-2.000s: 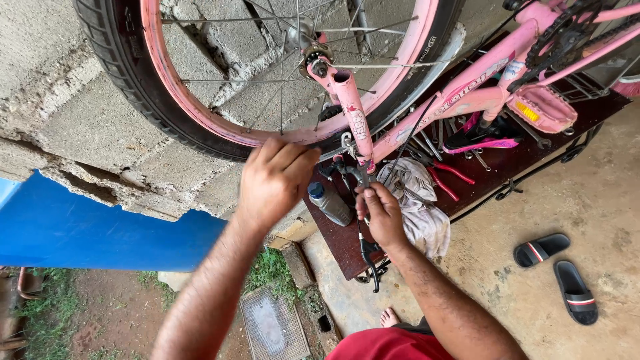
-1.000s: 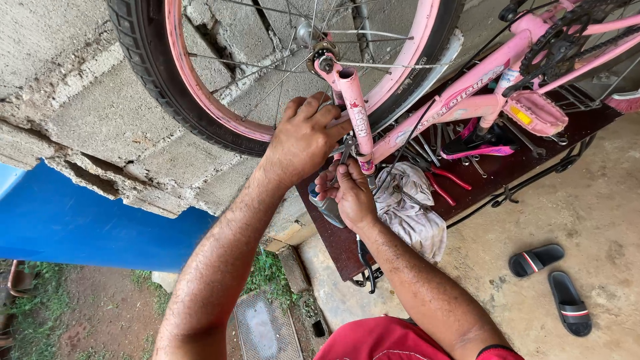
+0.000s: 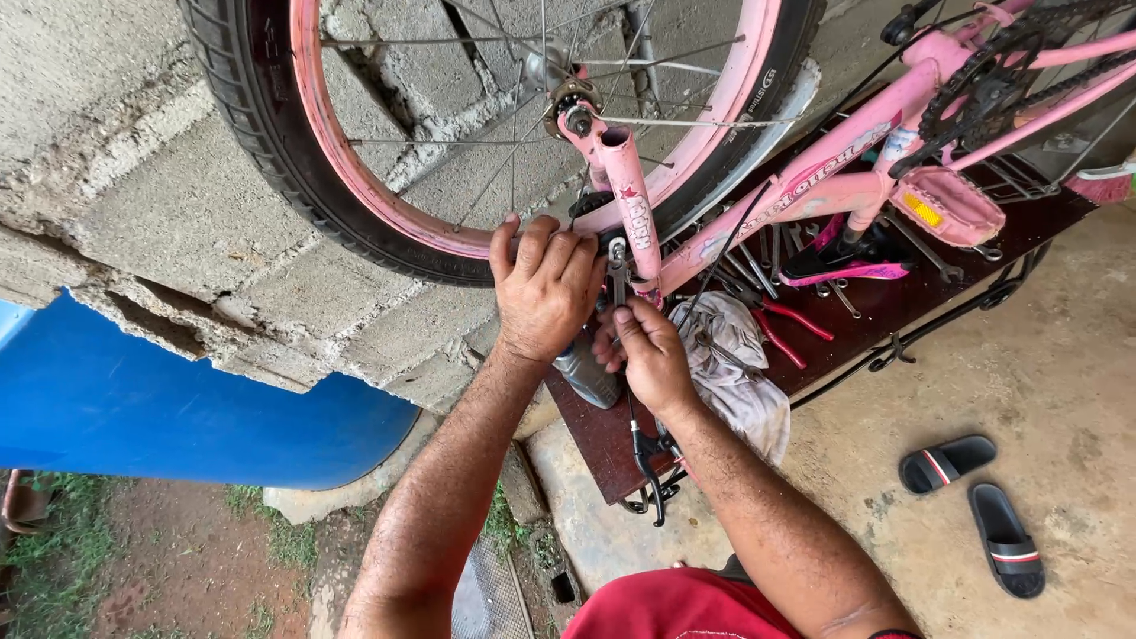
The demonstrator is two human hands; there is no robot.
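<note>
An upside-down pink bicycle frame (image 3: 790, 200) stands with its front wheel (image 3: 311, 133) at the top. My left hand (image 3: 546, 280) rests against the rim and tyre beside the pink fork leg (image 3: 628, 200); its fingertips are partly hidden at the brake area. In my right hand (image 3: 652, 351) is a metal wrench (image 3: 619, 275), its head at the brake beside the fork. Below my hands hangs a black brake lever (image 3: 648, 461) on a cable. A grey bottle (image 3: 587, 373) lies partly behind my right hand.
The dark red bench (image 3: 603, 444) carries a stained cloth (image 3: 741, 373), red-handled pliers (image 3: 785, 333), several wrenches (image 3: 923, 248) and a pink-black saddle (image 3: 843, 257). A concrete block wall (image 3: 222, 204) stands behind the wheel. Black slides (image 3: 1007, 541) lie on the floor, right.
My left hand has moved from above the fork's lower end to the rim beside the brake. My right hand has shifted a little, and the wrench now stands upright along the fork.
</note>
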